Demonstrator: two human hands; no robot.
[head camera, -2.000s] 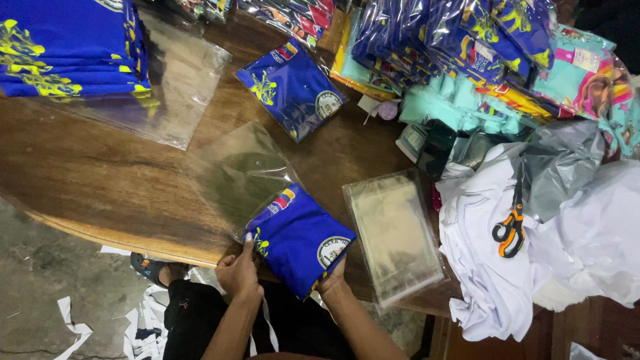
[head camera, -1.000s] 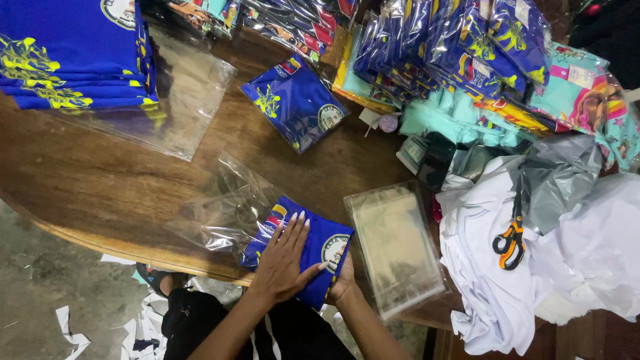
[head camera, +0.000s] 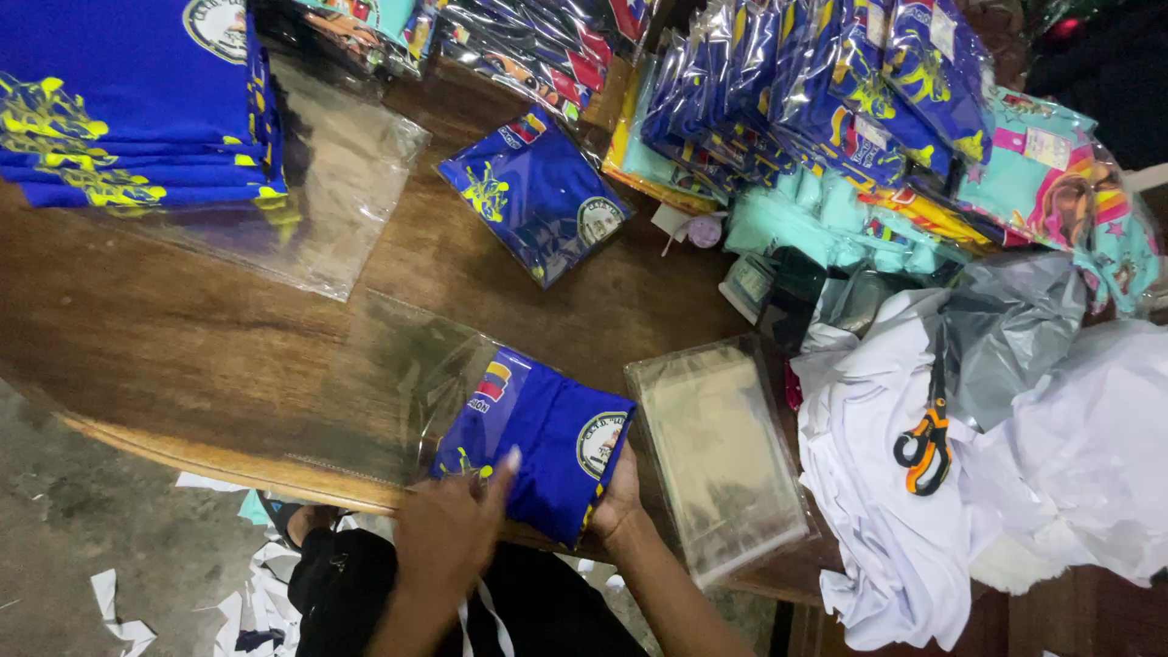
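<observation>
A folded blue printed garment (head camera: 566, 447) lies near the table's front edge, its left part inside a clear plastic bag (head camera: 401, 374) and its right part outside. My right hand (head camera: 622, 488) grips the garment's right end, its fingers partly hidden beneath. My left hand (head camera: 452, 525), blurred, is at the lower left of the garment by the bag; whether it pinches anything cannot be told. Farther back lies a bagged blue garment (head camera: 538, 196). Right of my right hand is a stack of flat clear bags (head camera: 721, 447).
Folded blue garments (head camera: 137, 109) are stacked at the back left over a larger clear bag (head camera: 338, 192). Many bagged blue garments (head camera: 803, 82) fill the back right. Orange-and-black scissors (head camera: 926, 447) rest on white fabric (head camera: 885, 529) at the right. Fabric scraps (head camera: 265, 593) litter the floor.
My left hand lay flat on the garment one second ago and has moved left and down off its middle. The clear bag, crumpled then, now spreads flatter to the left. My right hand stays at the garment's right end.
</observation>
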